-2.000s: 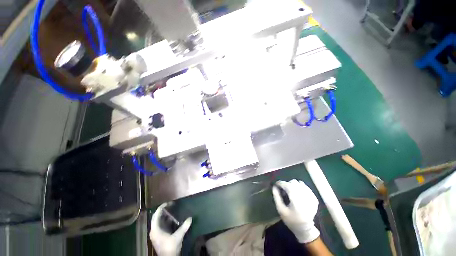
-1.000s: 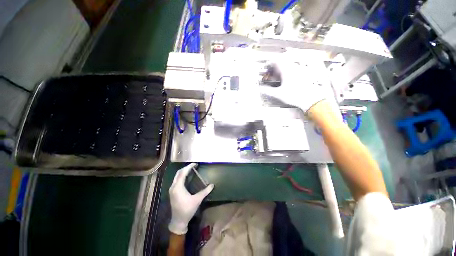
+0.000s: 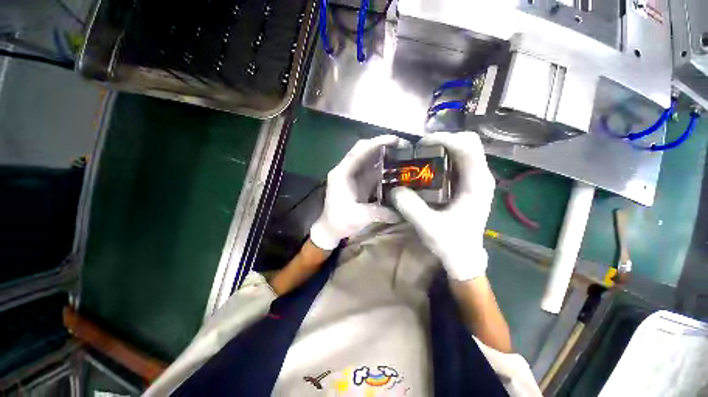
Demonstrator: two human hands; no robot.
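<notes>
A small dark workpiece (image 3: 417, 175) with orange-copper parts inside and metal plates at its sides is held in front of the chest, near the bench's front edge. My left hand (image 3: 359, 190), in a white glove, holds its left side. My right hand (image 3: 456, 200), also white-gloved, holds its right side, with the thumb at its lower face. The gloves hide parts of the edges. The silver assembly fixture (image 3: 543, 101) with blue air tubes lies beyond the hands.
A metal-rimmed tray (image 3: 194, 94) of dark parts is at the upper left. Red-handled pliers (image 3: 516, 203), a white tube (image 3: 569, 246) and a wooden-handled tool (image 3: 622, 242) lie on the right. A pale container (image 3: 660, 360) is at the lower right corner.
My right hand has come back from the fixture to my left hand, and both now hold the workpiece together. The view has tilted down, so the tray and fixture sit higher.
</notes>
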